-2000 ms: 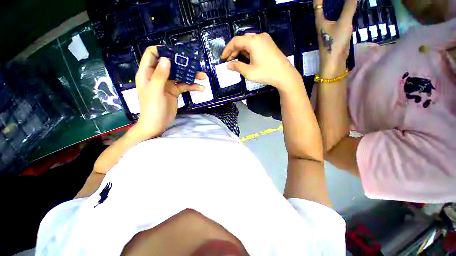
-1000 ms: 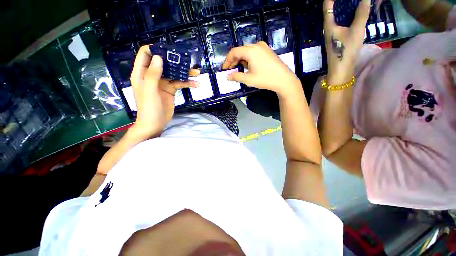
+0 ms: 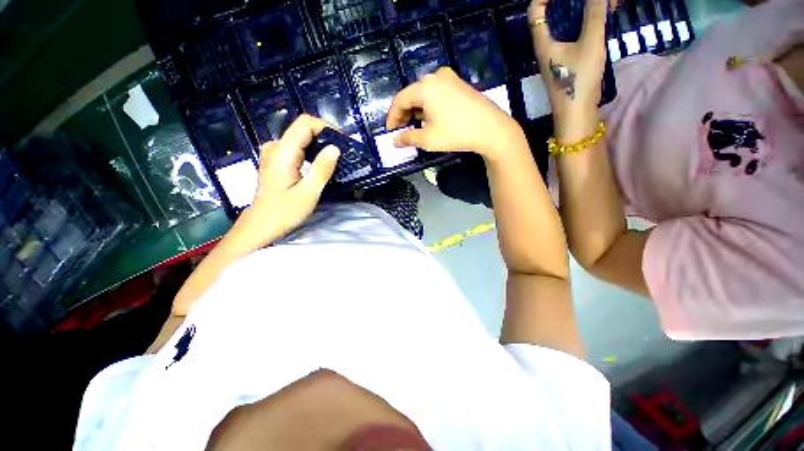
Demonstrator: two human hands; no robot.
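Note:
My left hand (image 3: 294,169) holds a dark keypad (image 3: 346,151), now tilted, over the near row of the black tray; whether it is one keypad or a stack cannot be told. My right hand (image 3: 450,114) is over the same row with thumb and forefinger close together at a white backing piece (image 3: 394,149); whether the fingertips grip it cannot be told. Dark glossy phone housings (image 3: 314,92) lie in the long slots of the black tray (image 3: 231,210). Another white piece (image 3: 237,183) shows at the near end of the left slot.
A co-worker in a pink top (image 3: 705,158) stands at the right, an arm with a yellow bracelet (image 3: 577,141) reaching over the tray. A white scrap (image 3: 140,107) and clear plastic (image 3: 179,167) lie on the green surface at left, beside shiny plastic packs (image 3: 53,220).
My left hand has moved slightly down and right and turned, tilting the keypad. My right hand has shifted slightly. The co-worker's hand has moved left.

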